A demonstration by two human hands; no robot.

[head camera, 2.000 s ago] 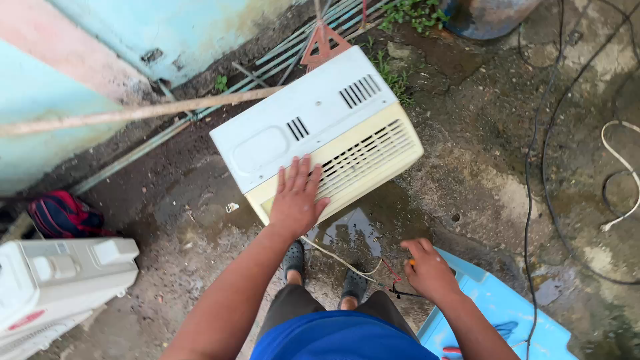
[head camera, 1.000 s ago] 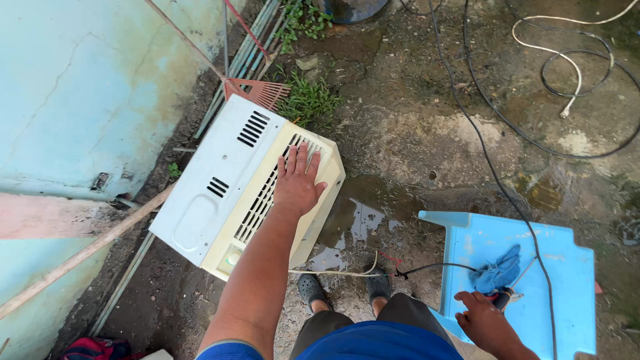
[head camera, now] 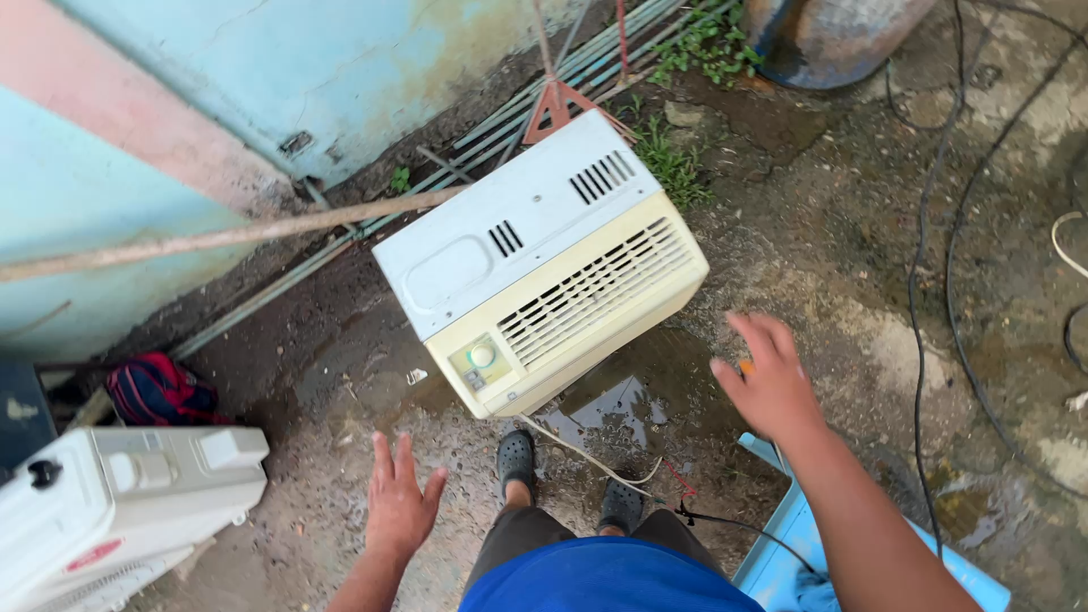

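Observation:
A window air conditioner with a cream front grille and a white metal case stands in front of me, its control knob at the lower left. A pale power cord runs from its underside toward a black cable near my feet. My left hand is off the unit, below its left corner, fingers apart and holding nothing. My right hand is to the right of the unit's front; something small and orange shows between thumb and fingers, its full shape hidden by the hand.
A light blue plastic stool or table is at the lower right with a blue cloth on it. A white appliance and a bag stand at left. A rake and pipes lie by the wall. Black cables cross the wet ground.
My left hand has come off the air conditioner's front grille, where it rested in both earlier frames. My right hand has moved from over the blue stool to beside the unit.

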